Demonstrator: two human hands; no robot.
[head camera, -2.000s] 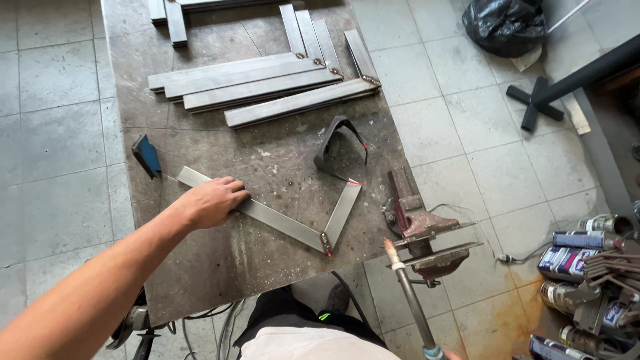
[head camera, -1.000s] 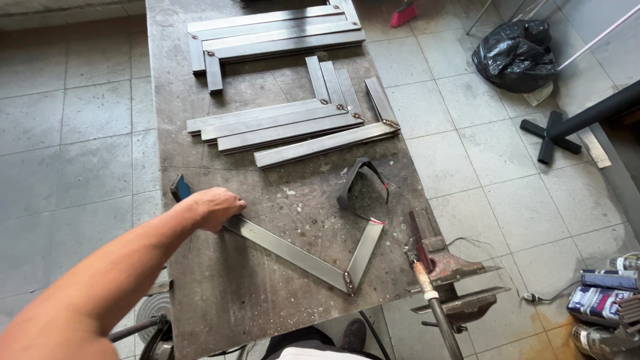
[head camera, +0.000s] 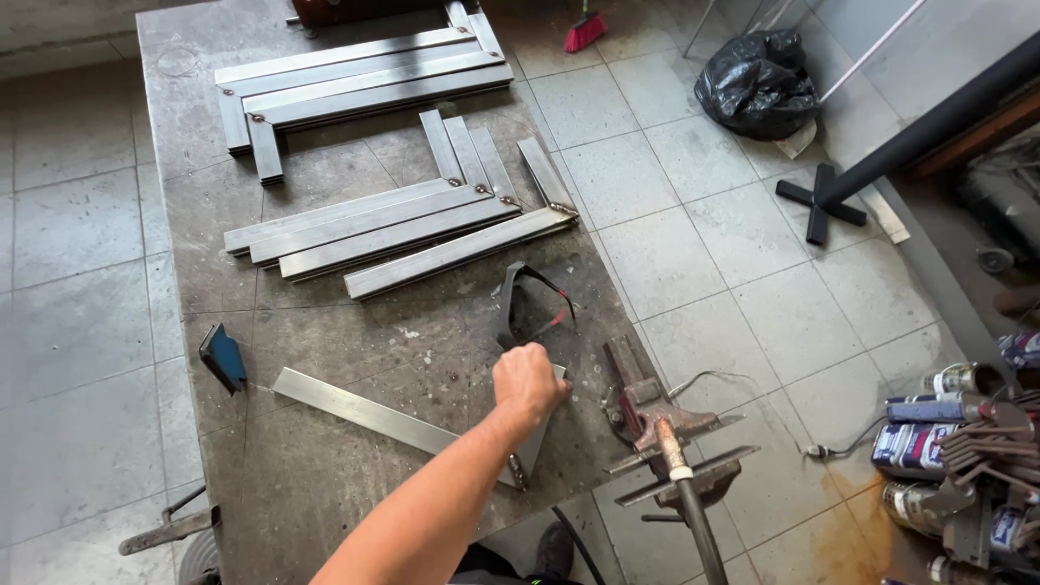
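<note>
My left hand (head camera: 526, 382) is closed around the short arm of a V-shaped flat steel piece (head camera: 366, 410) lying on the metal workbench (head camera: 325, 341). A weld bead (head camera: 517, 471) marks the corner of that piece, partly behind my forearm. Just beyond my hand lie dark safety glasses (head camera: 510, 305). A blue magnetic welding square, as it appears (head camera: 223, 359), stands near the piece's far left end. A MIG welding torch (head camera: 673, 455) points up in front of the bench vise (head camera: 642, 398); my right hand is out of view.
Welded steel angle pieces lie in two groups, one nearer (head camera: 455, 244) and one at the back (head camera: 366, 77). The vise juts past the bench's right edge. Paint cans (head camera: 918, 451) and scrap steel, a black garbage bag (head camera: 756, 85) and a black post with a cross base (head camera: 821, 203) stand on the tiled floor.
My left hand has moved from the long arm of the V-shaped piece to its short arm. The blue square, touched or nearly touched a second ago, is now apart from my hand.
</note>
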